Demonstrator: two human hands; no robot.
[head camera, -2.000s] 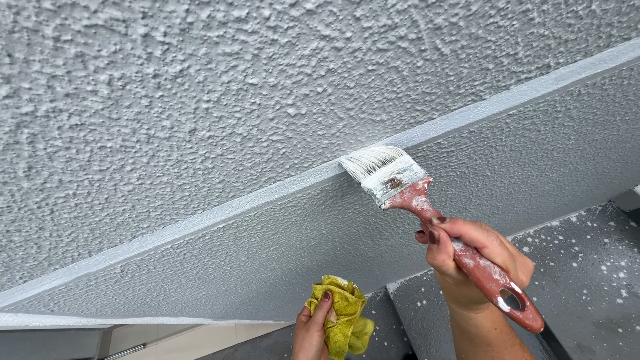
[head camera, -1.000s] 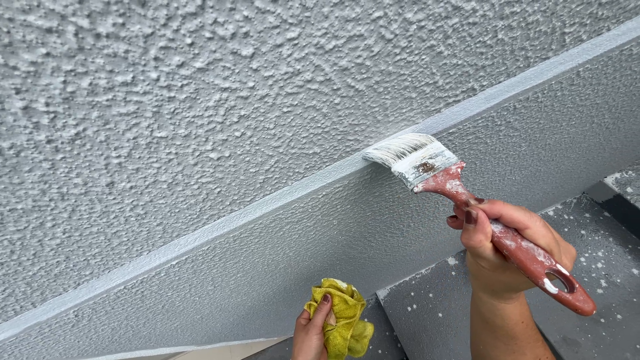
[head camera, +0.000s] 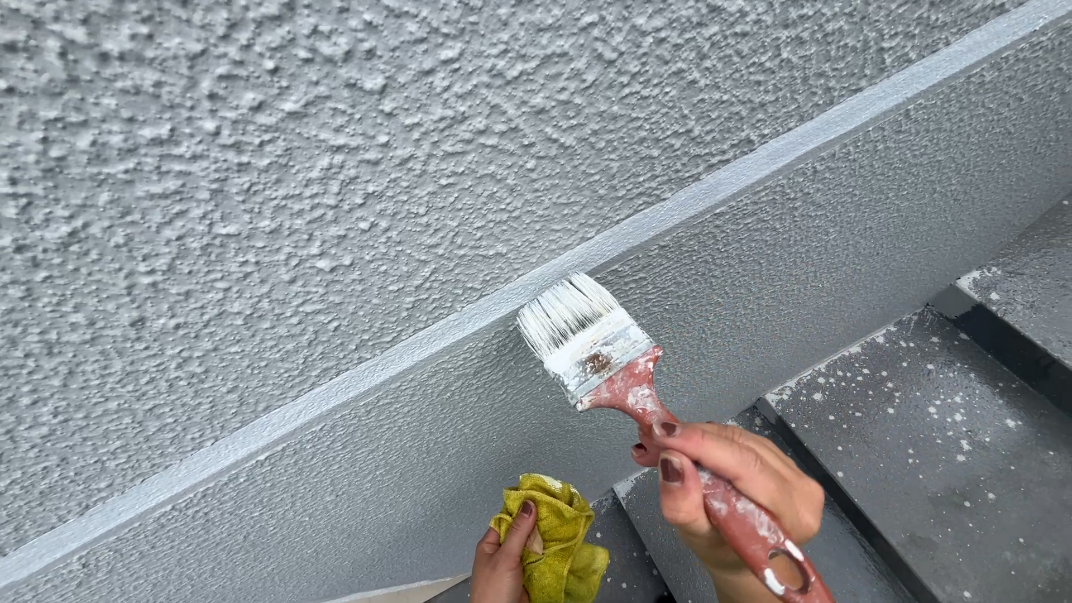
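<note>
My right hand (head camera: 737, 486) grips the red, paint-smeared handle of a flat paintbrush (head camera: 636, 394). The white-coated bristles point up and to the left, at the lower edge of a pale painted ledge (head camera: 452, 327); whether they touch it I cannot tell. Low in the view my left hand (head camera: 507, 557) holds a crumpled yellow-green cloth (head camera: 557, 536), with the thumb over its front. The cloth hangs below the brush and to the left of my right hand.
Rough grey textured wall (head camera: 293, 167) fills the upper left above the ledge. A finer-textured grey wall band (head camera: 754, 276) runs below it. Dark grey steps (head camera: 938, 444) with white paint spatters rise at the lower right, meeting this band.
The brush was against the ledge with its bristles bent; now they are straighter and at its lower edge. Both hands have kept their hold. The view has shifted, showing more steps.
</note>
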